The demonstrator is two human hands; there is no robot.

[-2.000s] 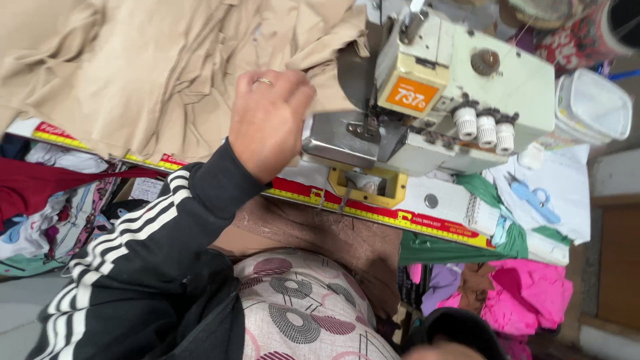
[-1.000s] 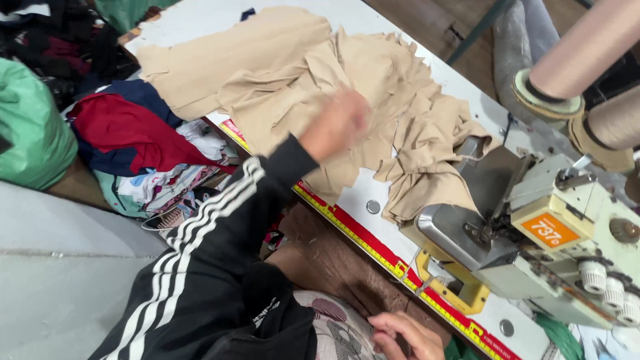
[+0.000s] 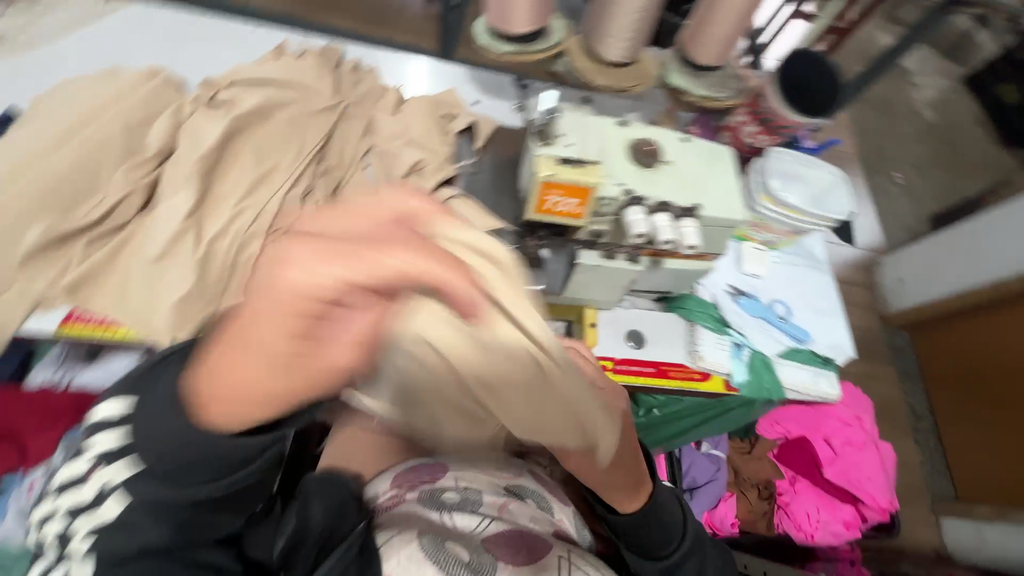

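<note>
A beige fabric piece [image 3: 480, 368], blurred by motion, hangs between my two hands in front of the sewing machine. My left hand [image 3: 336, 296] grips its upper left part, fingers bent over the cloth. At its right side is my right hand [image 3: 600, 424], partly hidden behind the fabric, its fingertips near the table edge; its hold is mostly covered. Beyond them stands an overlock sewing machine [image 3: 664, 168] with an orange label and white tension knobs. More beige cloth pieces [image 3: 264, 152] lie heaped on the table, left of the machine.
Thread cones [image 3: 616, 40] stand behind the machine. To its right are plastic containers [image 3: 800, 188], light-blue thread snips [image 3: 772, 316] on white material and green cloth [image 3: 704, 412] over the table edge. Pink fabric [image 3: 832, 472] is piled below at the right, other garments [image 3: 40, 416] at the left.
My left hand has come back from the beige heap toward my lap, and a beige piece is now held up between my hands. The view has swung back right.
</note>
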